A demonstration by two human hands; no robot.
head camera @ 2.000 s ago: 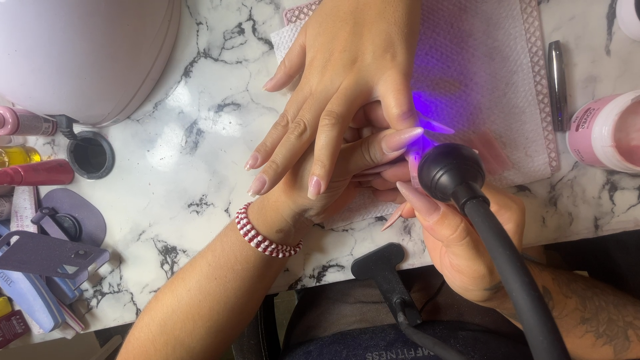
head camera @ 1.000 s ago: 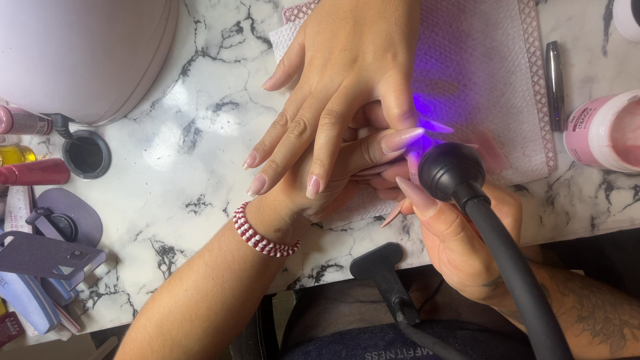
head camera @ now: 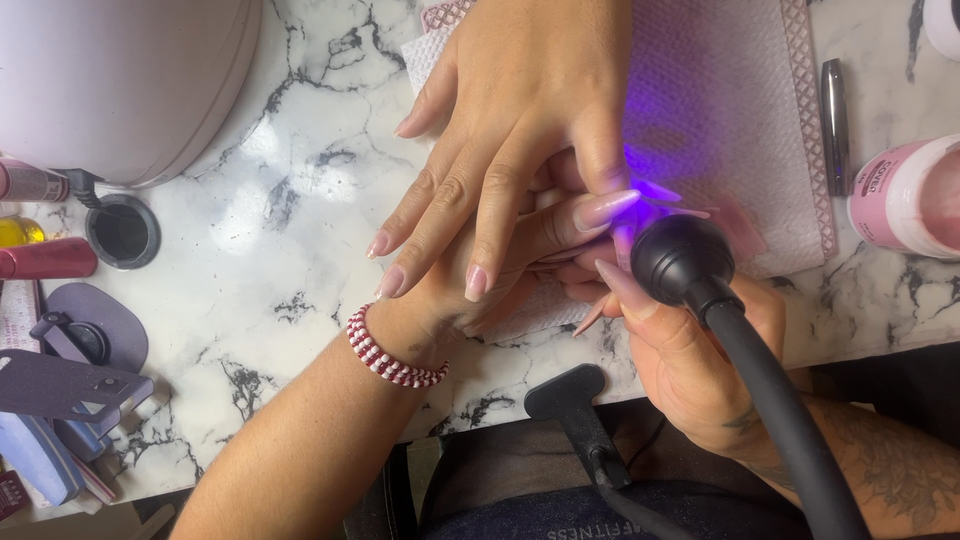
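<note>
My left hand [head camera: 480,262], a beaded bracelet at its wrist, lies under another person's hand [head camera: 525,97], its thumb against that person's thumb. A black gooseneck lamp [head camera: 682,259] shines violet light on the long nail there. Right of it my right hand [head camera: 697,360] has its thumb and fingers drawn together close to the lit nail, partly hidden by the lamp head; what they pinch cannot be made out. The other person's four fingers, with glossy pale pink nails, spread over the back of my left hand. A white paper towel [head camera: 720,90] lies beneath.
On the right are a silver-capped pen-like tool [head camera: 834,127] and a pink jar [head camera: 885,199], open. A large white domed device [head camera: 120,75] stands at upper left, near bottles, a black round holder [head camera: 122,231], a purple stand [head camera: 75,382] and blue nail files [head camera: 37,457]. A black clamp [head camera: 574,405] grips the near edge.
</note>
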